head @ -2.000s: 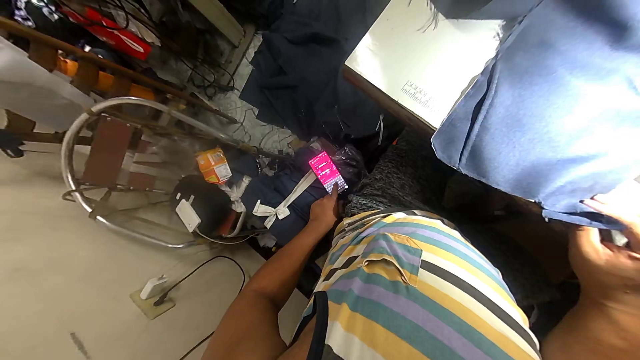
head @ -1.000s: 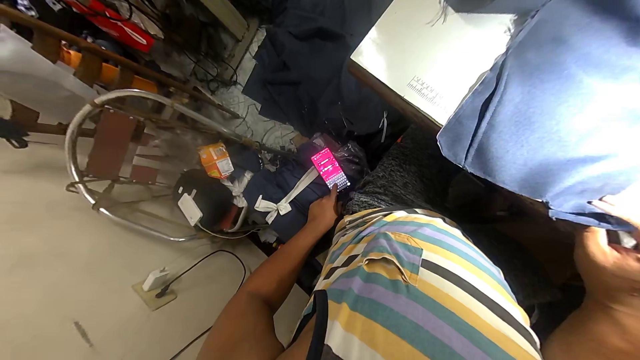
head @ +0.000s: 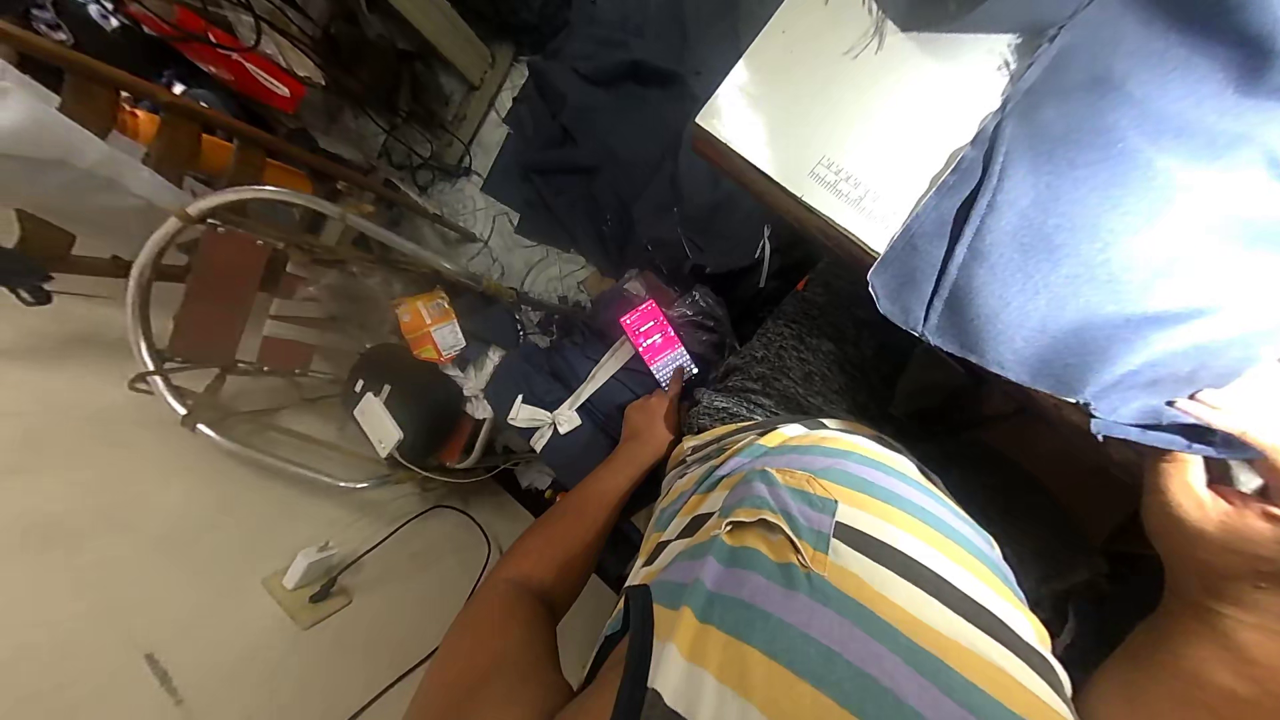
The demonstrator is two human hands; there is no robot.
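Observation:
A smartphone with a lit pink screen and a keyboard at its lower end lies on a dark blue fabric bundle, tied with a white strip. My left hand is at the phone's lower end, one finger on the keyboard area; the rest of its fingers are folded out of clear sight. At the right edge, my right hand grips the edge of a blue cloth piece between thumb and fingers. That cloth covers part of a white work surface and hangs past its edge.
A metal-framed chair stands on the left, with an orange packet and a black round object near it. A white adapter and a black cable are plugged in at a wall outlet. Dark fabric lies beyond the bundle.

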